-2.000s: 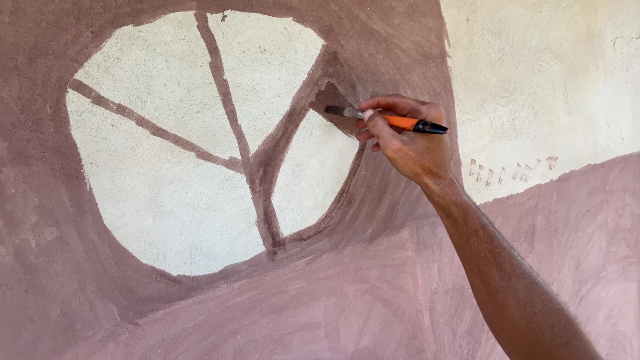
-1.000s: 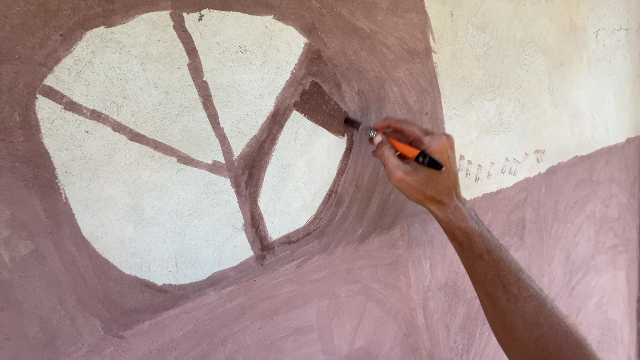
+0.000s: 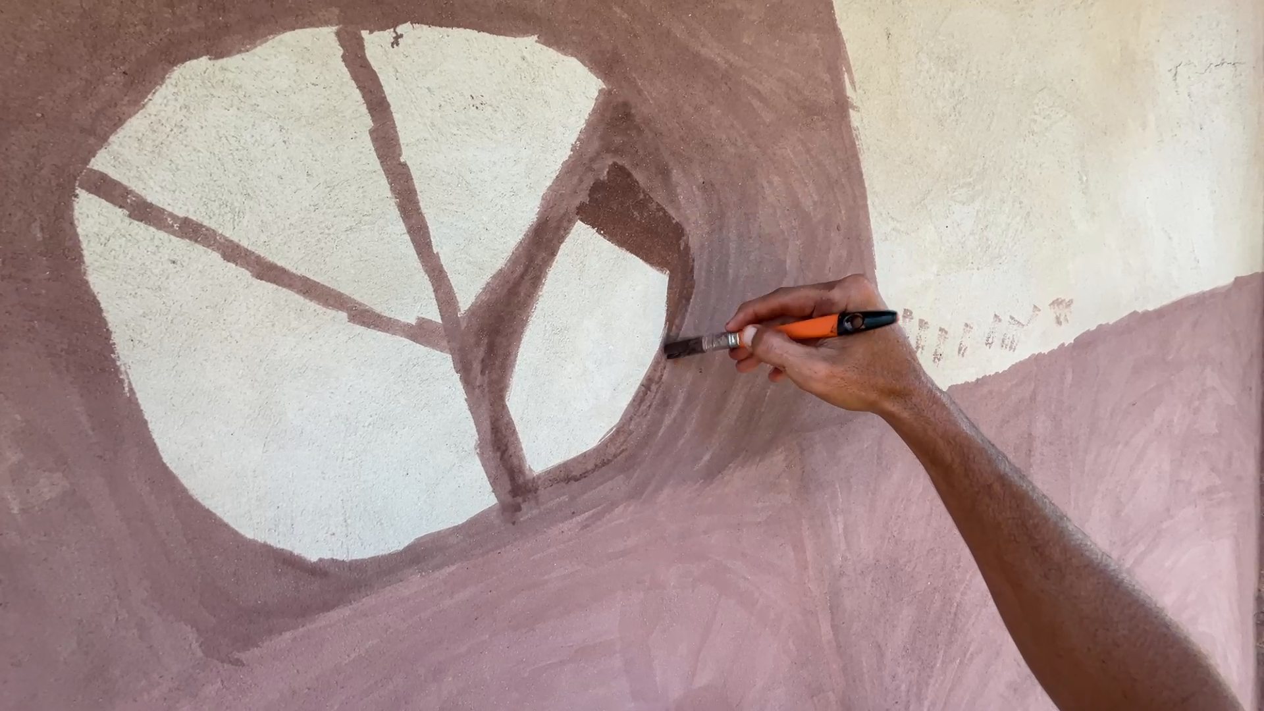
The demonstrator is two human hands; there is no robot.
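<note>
My right hand (image 3: 815,341) grips a flat paintbrush (image 3: 825,326) with an orange handle and black end. Its dark, paint-laden bristles touch the wall at the right edge of a small cream panel (image 3: 588,346). Above that panel lies a darker, wet-looking brown patch (image 3: 632,217), with a thin dark stroke running down from its right corner. The panel belongs to a rounded cream shape (image 3: 296,415) split by brown painted lines (image 3: 395,178) that meet near its lower right. My left hand is not in view.
Mauve-brown paint (image 3: 770,148) surrounds the rounded shape, and a lighter pink band (image 3: 592,612) spans the wall below. At the upper right is a cream wall area (image 3: 1047,148) with a row of small brown brush marks (image 3: 987,331) near its lower edge.
My right hand has moved the brush down from the dark patch along the small panel's right edge. The dark patch reaches farther right, and a fresh dark stroke shows beneath it.
</note>
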